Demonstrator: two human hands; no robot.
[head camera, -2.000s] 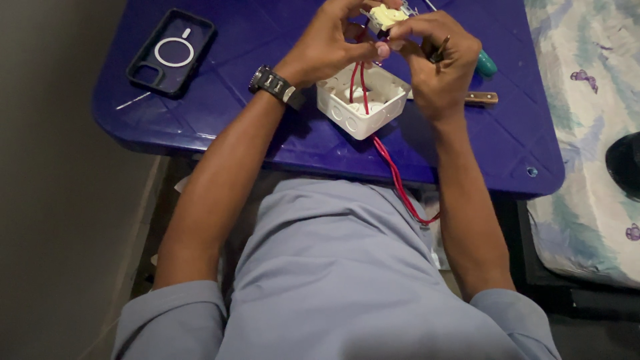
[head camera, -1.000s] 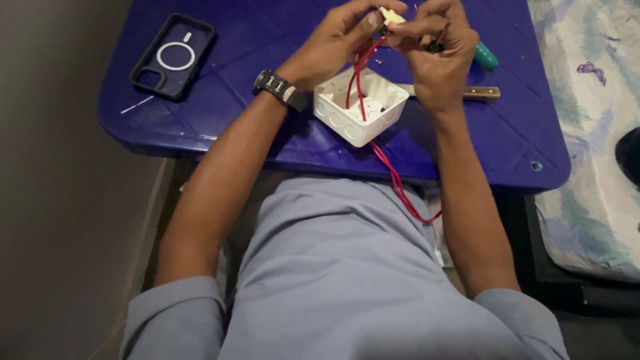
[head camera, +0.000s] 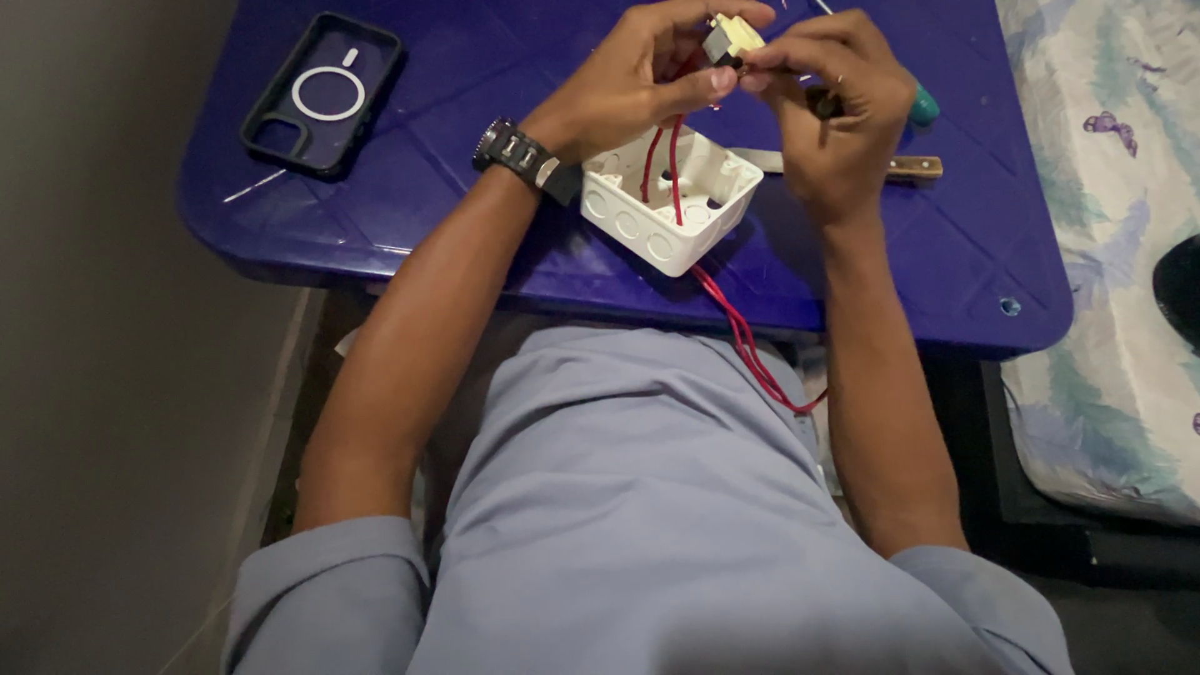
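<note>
My left hand holds a small cream and grey electrical module between thumb and fingers, above a white plastic junction box. Red wires rise from inside the box toward that hand; their upper ends are hidden by the fingers. More red wire runs from under the box over the table's front edge. The fingertips of my right hand meet at the module's lower right side. A dark, rounded object is tucked in the right palm; its kind is unclear.
A phone case lies at the left on the blue plastic table. Right of the box is a knife with a wooden handle, partly behind my right wrist. A tool's green handle shows beyond my right hand. Patterned fabric is at the right.
Both hands stay at the module above the box while their fingers shift around it. Compared with two seconds ago, the box sits slightly differently on the table.
</note>
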